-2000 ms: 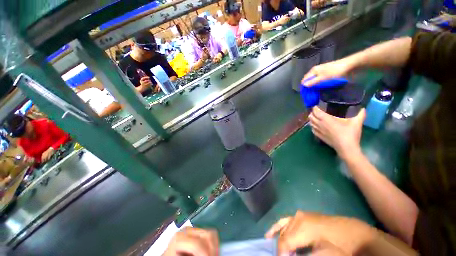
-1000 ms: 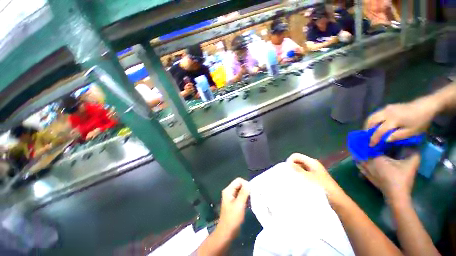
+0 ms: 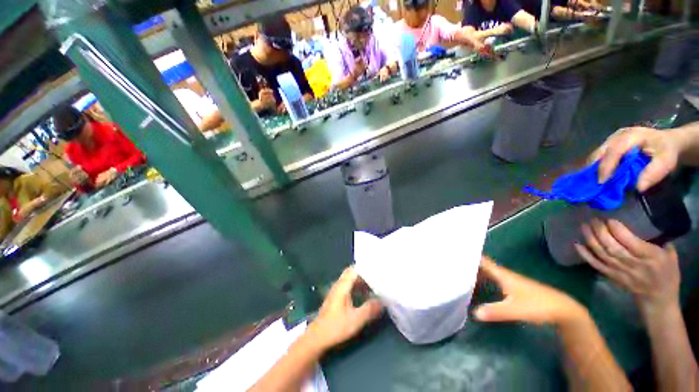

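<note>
A white protective bag [image 3: 425, 272] stands upright on the green bench in front of me, its top edge flared and its lower part rounded and filled out. What is inside is hidden. My left hand [image 3: 341, 314] is at the bag's left side and my right hand [image 3: 533, 297] at its right side. Both have thumb and fingers apart, close beside the bag; whether the fingertips touch it is unclear. A stack of flat white bags [image 3: 257, 364] lies at the bench edge, partly behind my left forearm.
A grey unit [image 3: 370, 200] stands on the belt beyond the bag, with more grey units [image 3: 521, 126] farther right. A neighbour's hands at right wipe a grey unit [image 3: 563, 233] with a blue cloth [image 3: 605, 184]. A green post [image 3: 203, 184] slants at left. Workers sit along the far line.
The limp bag held up between my hands now stands upright on the bench, over the spot of the nearest grey unit, which no longer shows. My hands have opened beside it. The neighbour's unit has tilted.
</note>
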